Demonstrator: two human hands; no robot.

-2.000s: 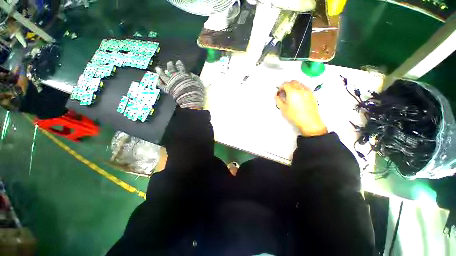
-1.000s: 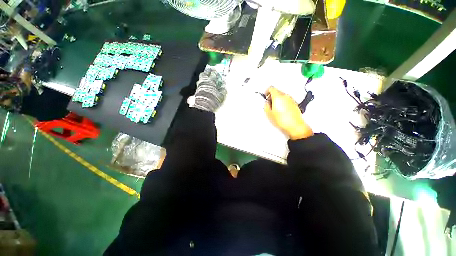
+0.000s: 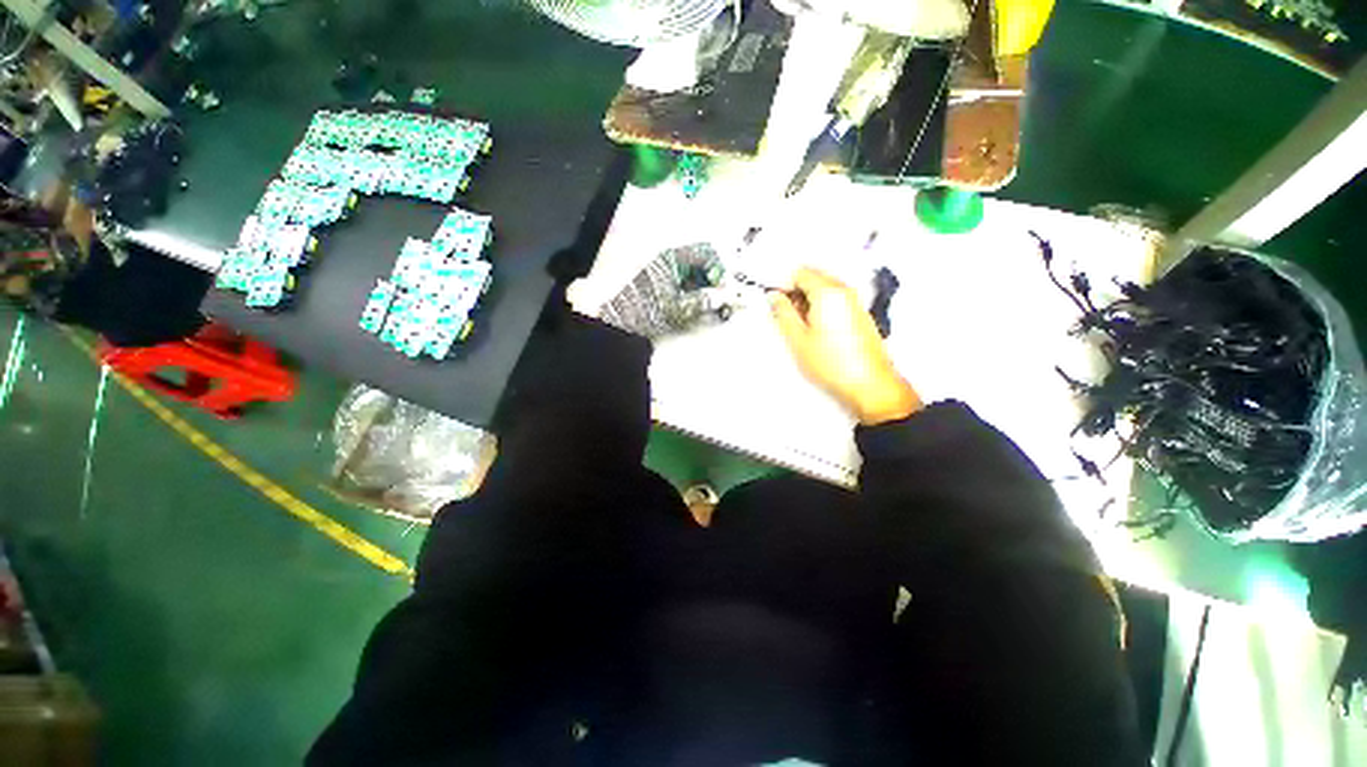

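Observation:
My left hand [image 3: 663, 291], in a striped grey knit glove, is over the left part of the white work surface [image 3: 765, 393]. Its fingertips point right; glare hides whether it holds a circuit board. My bare right hand [image 3: 840, 337] is just to its right, with thumb and fingers pinched on a thin black cable [image 3: 762, 285]. The cable's end points left toward the glove. A thicker black moulded part [image 3: 885, 300] lies behind the right hand.
Rows of green-white circuit boards [image 3: 435, 285] lie on the black-topped table at left. A clear bag of black cables [image 3: 1229, 390] stands at right. A pale machine arm [image 3: 798, 98] rises at the back, near a green round item [image 3: 948, 208] and a fan [image 3: 637, 18].
My left hand has moved right from the boards on the black table to the white surface. My right hand has moved left, toward the glove, with the cable.

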